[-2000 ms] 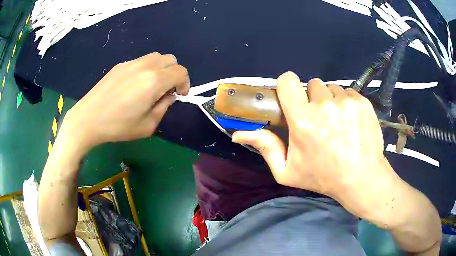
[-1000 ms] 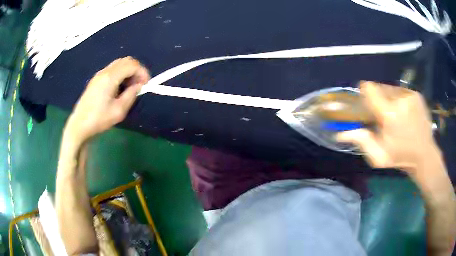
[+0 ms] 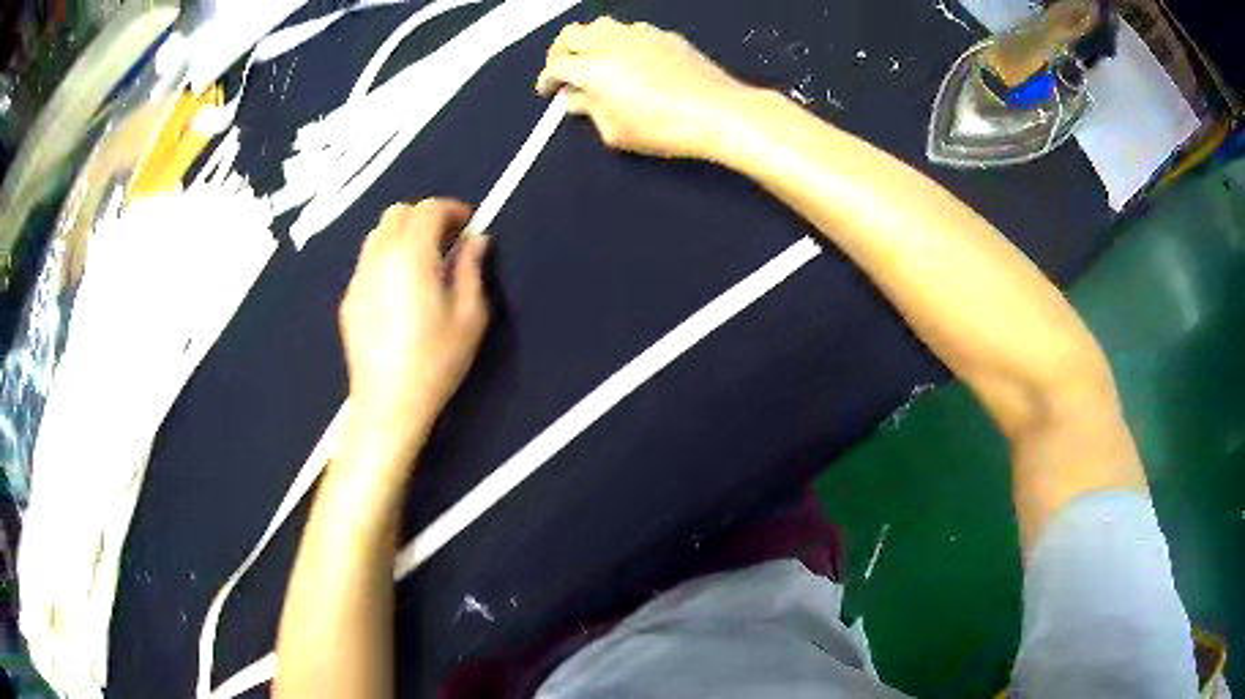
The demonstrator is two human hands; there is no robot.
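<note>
A long white fabric strip lies doubled on the dark cloth, its two lengths apart and its bend at the lower left, partly behind my left forearm. My left hand holds the upper length between thumb and fingers. My right hand holds the same length farther up, near its far end; the fingertips partly hide it. The steam iron, with brown handle and blue piece, stands at the upper right, away from both hands.
A large pile of white strips lies along the left edge, with a smaller bunch at the upper left. Clear film with yellow is beyond the pile. A pale sheet lies beside the iron. Green floor shows at the right.
The view has turned left. My right hand has let go of the iron, now at the upper right, and taken the strip's upper length. My left hand has moved from the bend to that length.
</note>
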